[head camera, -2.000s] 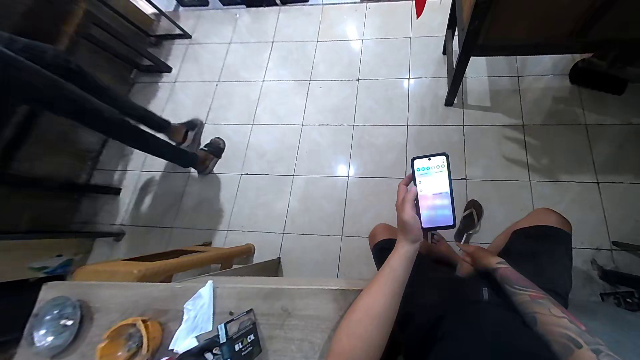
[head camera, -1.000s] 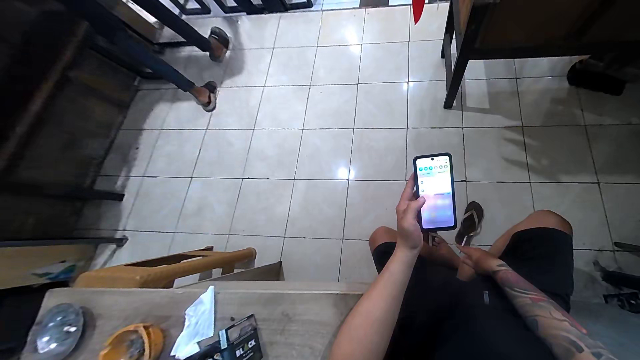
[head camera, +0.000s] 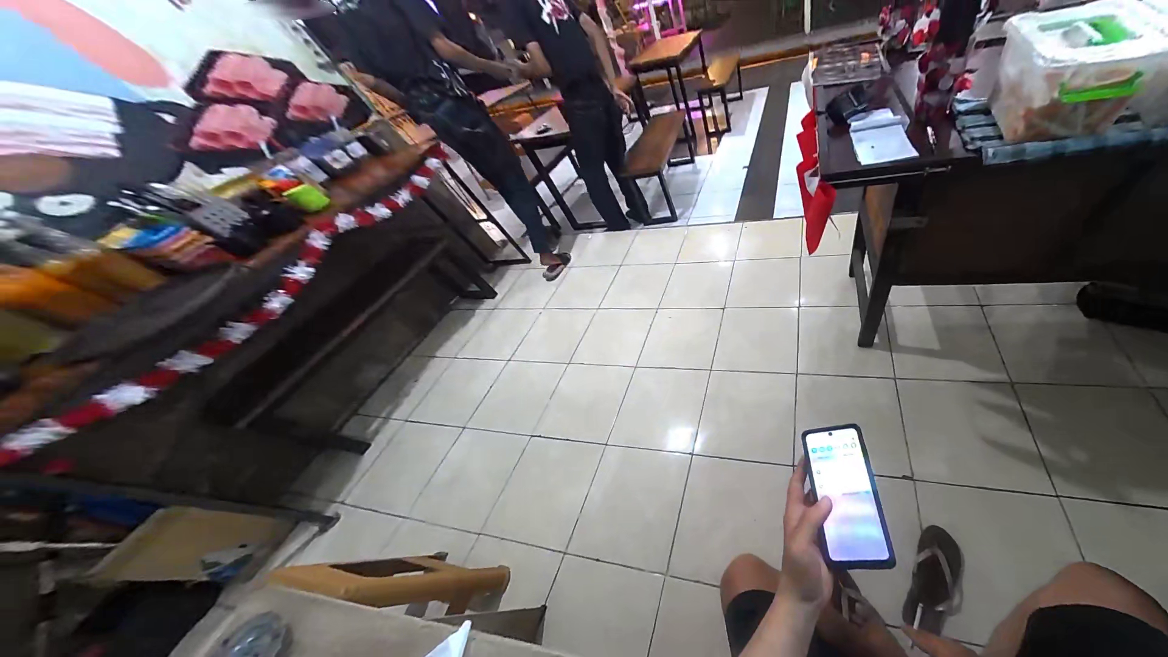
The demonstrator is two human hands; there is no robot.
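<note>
A smartphone [head camera: 849, 497] with a lit screen is held upright in my left hand [head camera: 805, 543], its thumb along the left edge of the screen and its fingers behind. The phone is above the tiled floor, over my knees. My right hand [head camera: 922, 641] shows only in small part at the bottom edge, between my knees; its fingers cannot be made out. A flip-flop [head camera: 934, 570] on my foot lies to the right of the phone.
At left a dark counter [head camera: 301, 319] with a red and white garland carries utensils. Two people stand by wooden tables and benches [head camera: 655, 146] ahead. A dark desk [head camera: 1004, 182] at right holds a plastic box [head camera: 1077, 78]. A table edge [head camera: 365, 620] and orange chair [head camera: 392, 584] are at lower left.
The view has tilted up, bringing the people, counter and desk top into sight. A person's legs at left have moved farther off. The phone remains in my left hand.
</note>
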